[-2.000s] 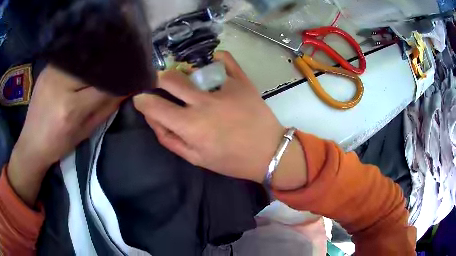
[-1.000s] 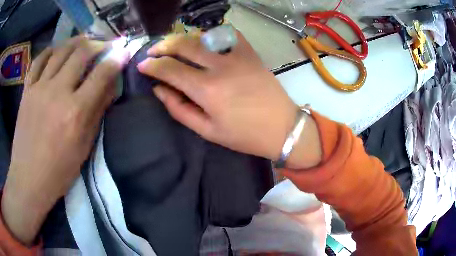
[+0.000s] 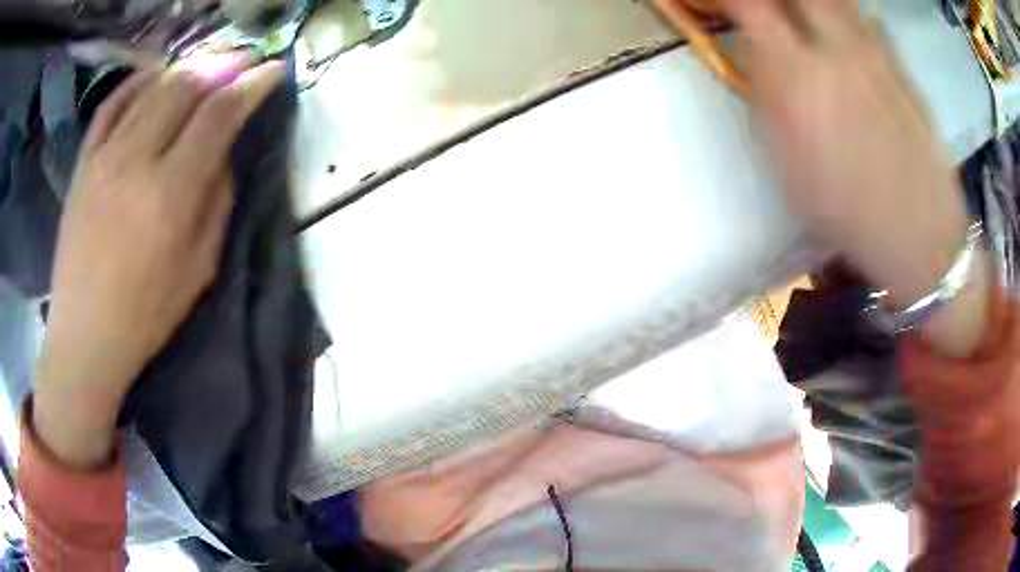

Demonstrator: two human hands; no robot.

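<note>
My left hand (image 3: pixel 151 223) is at the upper left, its fingertips closed on the dark garment (image 3: pixel 252 324) beside the bright pinkish light of the sewing machine. The garment hangs down over the table's left part. My right hand (image 3: pixel 850 145) is blurred at the upper right, beside an orange-yellow scissor handle (image 3: pixel 702 39). Its fingertips are partly cut off by the top edge, and whether they grip the scissors cannot be told. The blades are not visible.
The white table (image 3: pixel 537 246) has a printed ruler along its front edge (image 3: pixel 447 441). The cream machine bed (image 3: pixel 470 67) lies beyond a dark gap. Dark cloth (image 3: pixel 828 330) hangs at the right. The wearer's lap is below.
My right hand has left the cloth and moved right to the scissors. My left hand stays on the garment. The view has shifted, showing more table; the badge is out of view.
</note>
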